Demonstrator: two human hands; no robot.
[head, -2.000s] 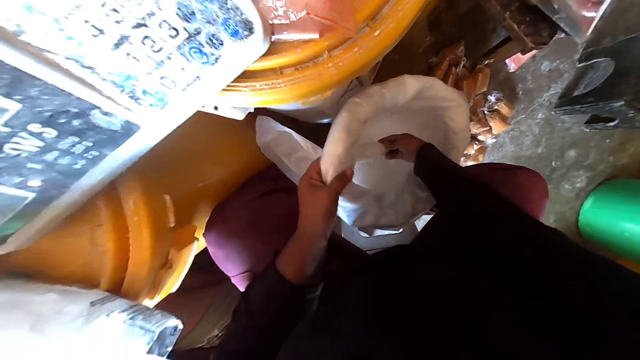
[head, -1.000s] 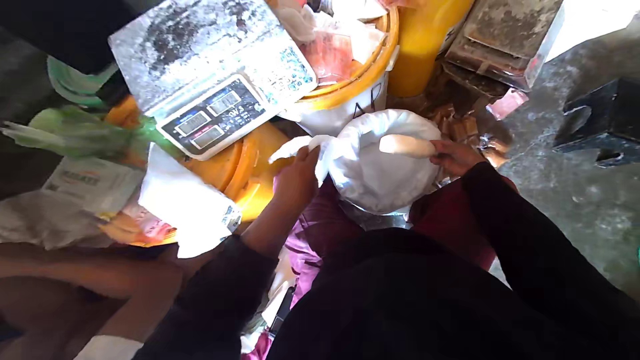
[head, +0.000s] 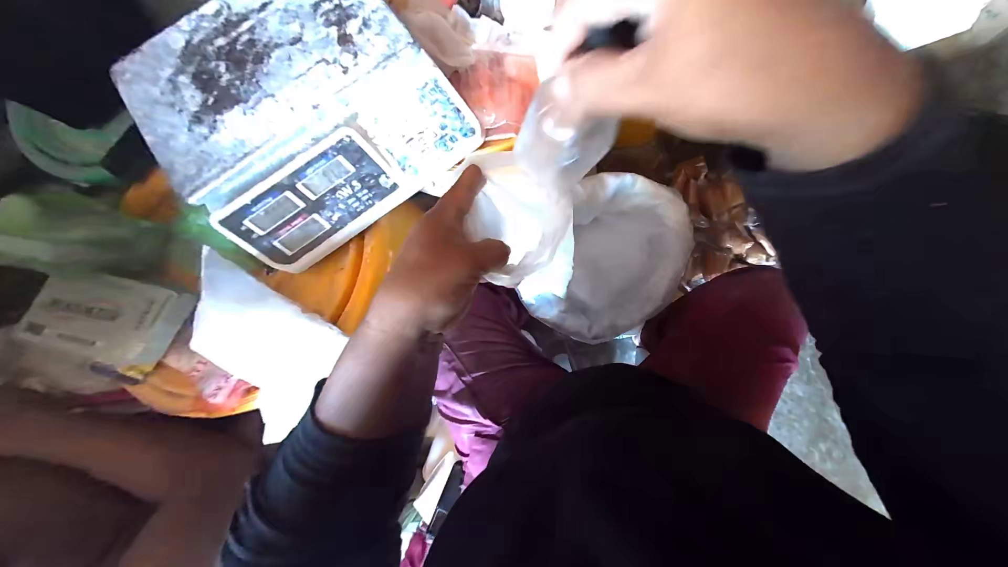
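Between my knees stands a round container lined with a white plastic bag [head: 630, 252]. My left hand [head: 441, 260] is at the left side of a second white, translucent plastic bag [head: 512, 220], its thumb and fingers around the bag's edge. Above the container, close to the camera and blurred, my right hand [head: 709, 75] grips a clear plastic piece [head: 563, 134] that hangs down over the white bag. Whether that piece is part of the same bag, I cannot tell. A dark object shows at the right fingers.
A digital weighing scale [head: 299, 134] sits at the upper left over a yellow-orange bucket lid [head: 339, 276]. Brown wrapped packets [head: 720, 220] lie right of the container. A white sheet [head: 260, 339] is at the left, near another person's bare arm [head: 87, 449].
My right hand has moved up and left from the container's right side, where it held a pale, elongated object. The left hand remains left of the container.
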